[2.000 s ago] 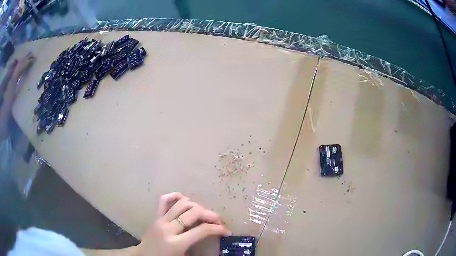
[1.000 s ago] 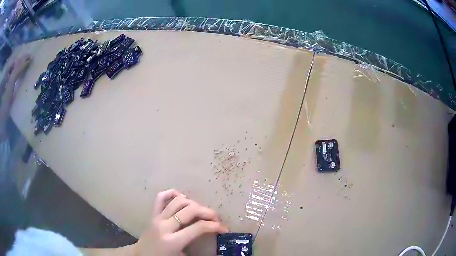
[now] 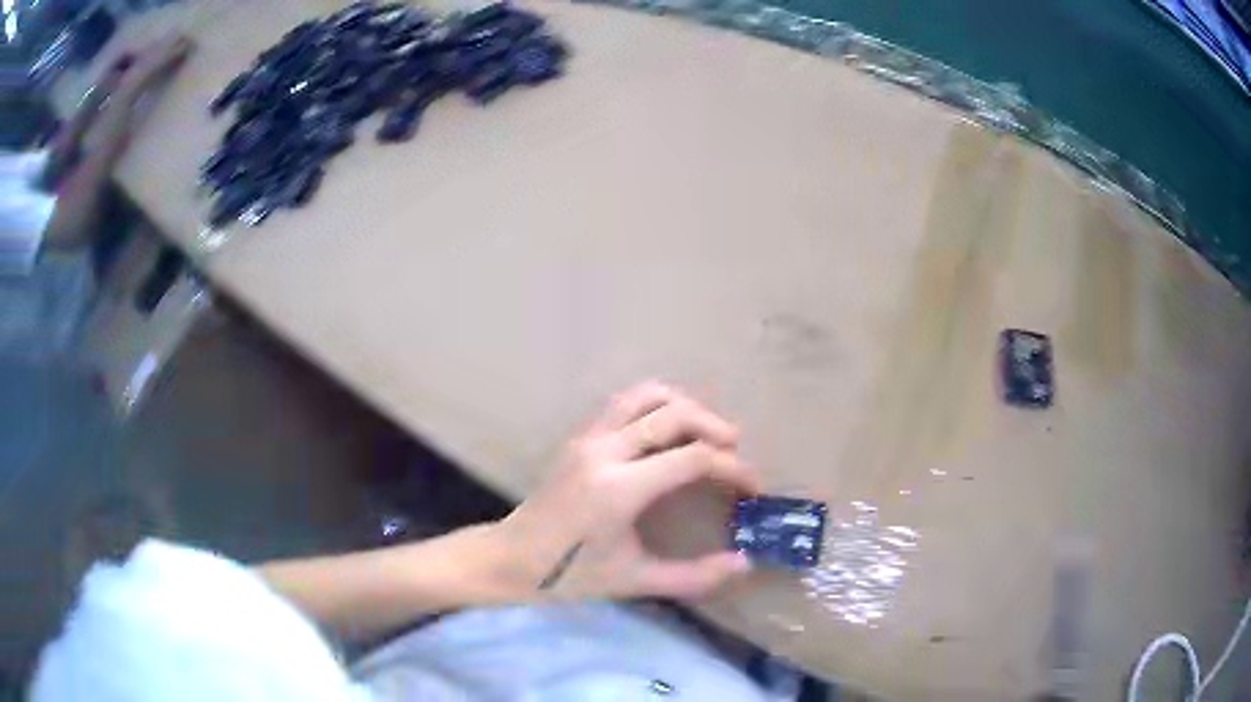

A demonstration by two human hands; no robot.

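Observation:
My left hand (image 3: 638,501) reaches in from the lower left. Its thumb and a finger hold the left end of a small black display module (image 3: 779,532) with pale marks on its face, at the near edge of the tan tabletop. A second black module (image 3: 1026,368) lies alone to the right. A large heap of dark modules (image 3: 329,103) lies at the far left. My right hand is not in the picture. The frame is blurred.
Another person's hand and forearm (image 3: 117,117) are at the far left edge. A shiny patch of white broken lines (image 3: 867,565) is beside the held module. A white cable (image 3: 1166,658) loops at the lower right. A green surface (image 3: 1043,55) lies beyond the taped table edge.
The view has shifted, so the table's contents sit further right and higher. My left hand now has the module between thumb and finger, where before its fingertips were at the module's corner.

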